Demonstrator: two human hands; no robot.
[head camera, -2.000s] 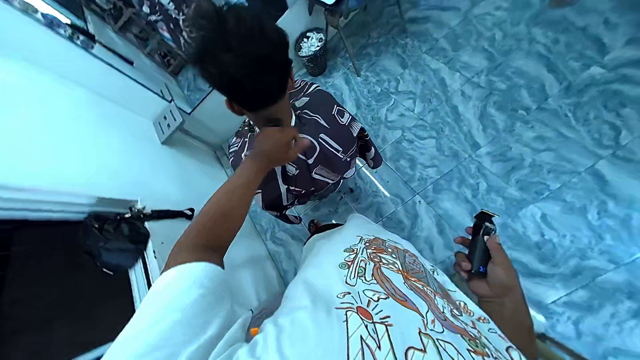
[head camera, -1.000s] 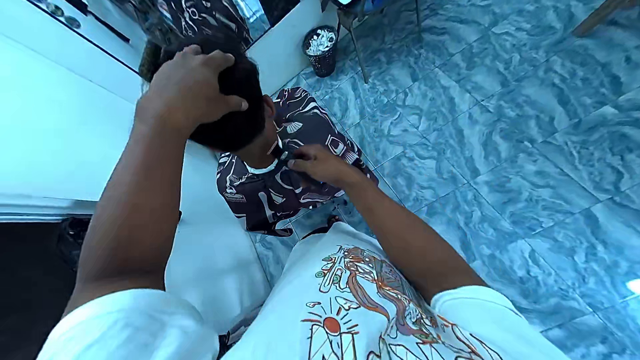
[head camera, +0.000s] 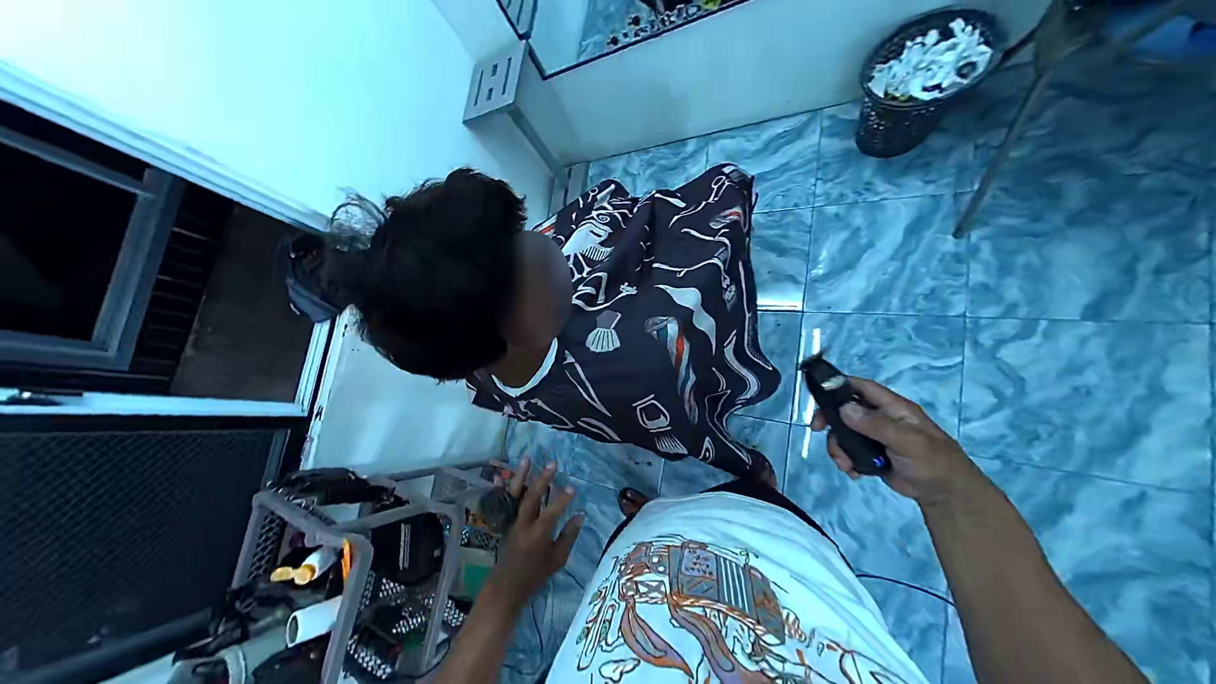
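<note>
A black cordless hair trimmer (head camera: 848, 418) is held in my right hand (head camera: 898, 437), its blade end pointing up and left and a small blue light near its base. My left hand (head camera: 541, 532) is empty with its fingers spread, beside the right end of a cart holding barber's tools. Between and beyond my hands sits a person with dark hair (head camera: 442, 275), wearing a dark barber's cape (head camera: 665, 332) printed with white combs and brushes. A pale strip circles the person's neck. Neither of my hands touches the person.
At lower left stands the tool cart (head camera: 356, 579) with bottles and baskets. A black wastebasket (head camera: 888, 128) full of white paper is by the wall, near a metal stand leg (head camera: 1007, 152). A cable (head camera: 902, 584) runs over the tiled floor.
Both hands have come away from the person's head and neck, where they were a second ago. My left hand is now by the cart, my right out to the right. The view has turned left.
</note>
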